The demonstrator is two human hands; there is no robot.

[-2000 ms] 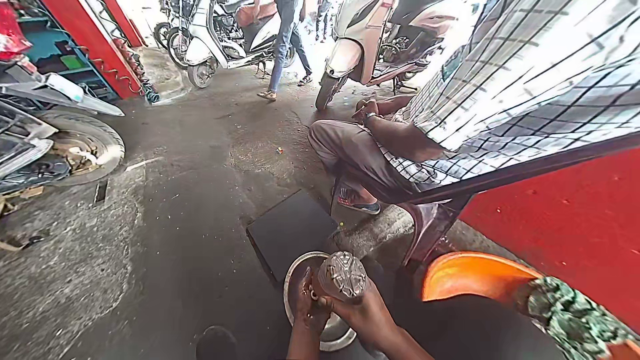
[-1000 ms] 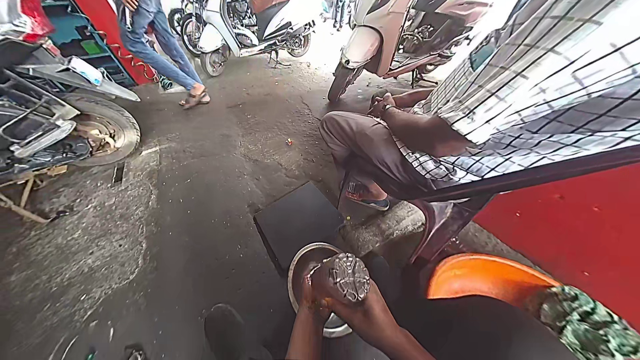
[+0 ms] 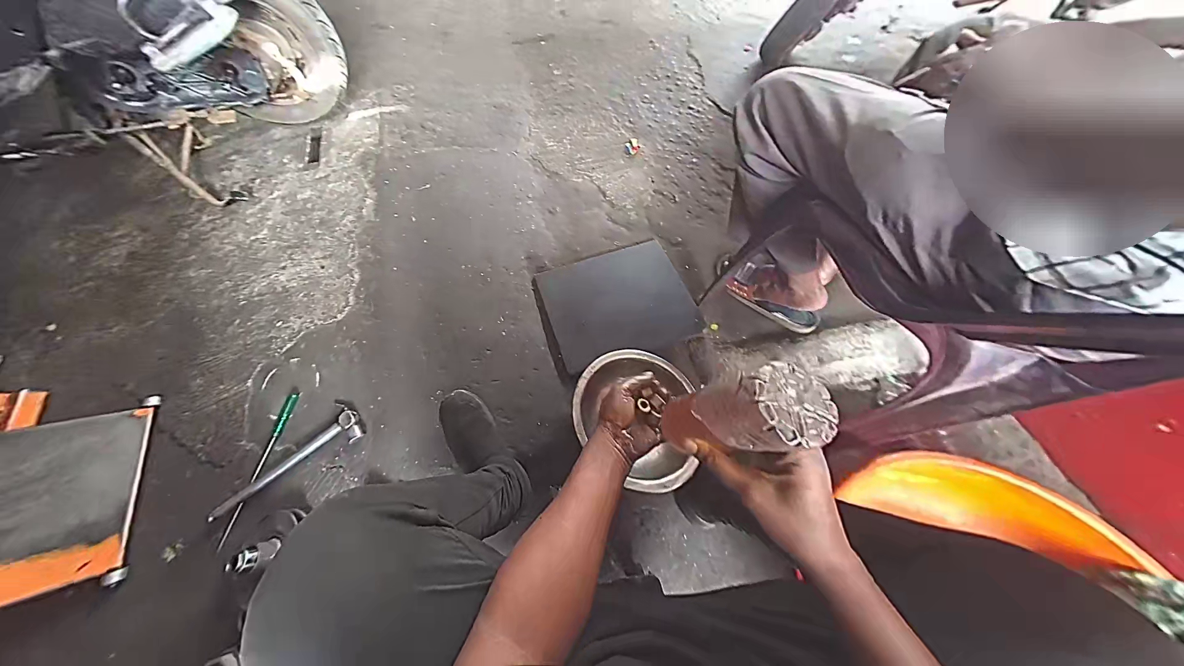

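My left hand (image 3: 631, 418) is cupped, palm up, over a round metal bowl (image 3: 585, 393). Small ring-like metal parts (image 3: 645, 405) lie in its palm. My right hand (image 3: 786, 495) grips a clear plastic bottle (image 3: 797, 407), tilted with its patterned base facing up and right. The bottle's other end points at my left palm and holds something brownish. A dark square board or tile (image 3: 620, 301) lies on the floor just beyond the bowl.
A person in grey trousers (image 3: 851, 176) sits close at right. An orange tub (image 3: 980, 490) stands right of my knee. At left lie a ratchet or socket handle (image 3: 287, 467), a green-handled screwdriver (image 3: 285, 416) and an orange-edged grey creeper or board (image 3: 69, 490). A motorcycle wheel (image 3: 314, 65) is upper left.
The view has tipped downward. My hands, earlier together at the bottle, are now apart: the left lies open below the bottle's end, and the bottle leans more to the right.
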